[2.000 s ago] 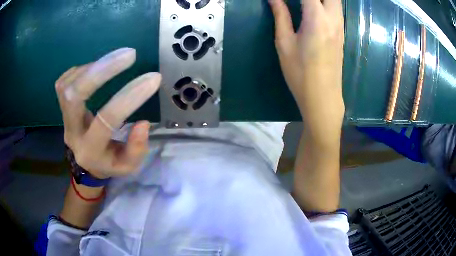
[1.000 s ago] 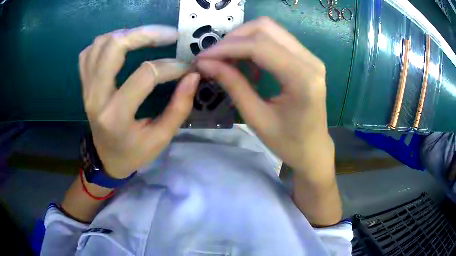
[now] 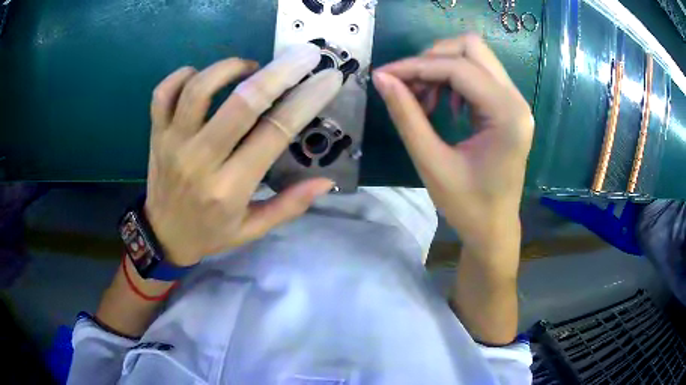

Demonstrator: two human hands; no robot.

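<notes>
A silver-grey metal housing (image 3: 361, 109) lies upright in the view on the green bench top, its upper end cut off by the frame. A copper-toned edge shows at the hub of its lowest opening. My left hand (image 3: 218, 158), with whitish finger cots on two fingers, lies over the housing; the fingertips are at the second visible opening from the bottom and partly hide it. Its fingers are apart. My right hand (image 3: 474, 120) is just right of the housing, thumb and index fingertips pinched together; whether a ring is between them cannot be told.
Several loose copper rings (image 3: 511, 22) lie on the green bench top (image 3: 98, 98) at the upper right. Two copper-coloured rods (image 3: 609, 124) lie on clear plastic at the right. A blue stool edge, a person's sleeve and a black grid show at the lower right.
My hands were together over the housing a second ago; now my right hand has moved off to the right and my left hand lies flatter on the housing. The housing has shifted right in view.
</notes>
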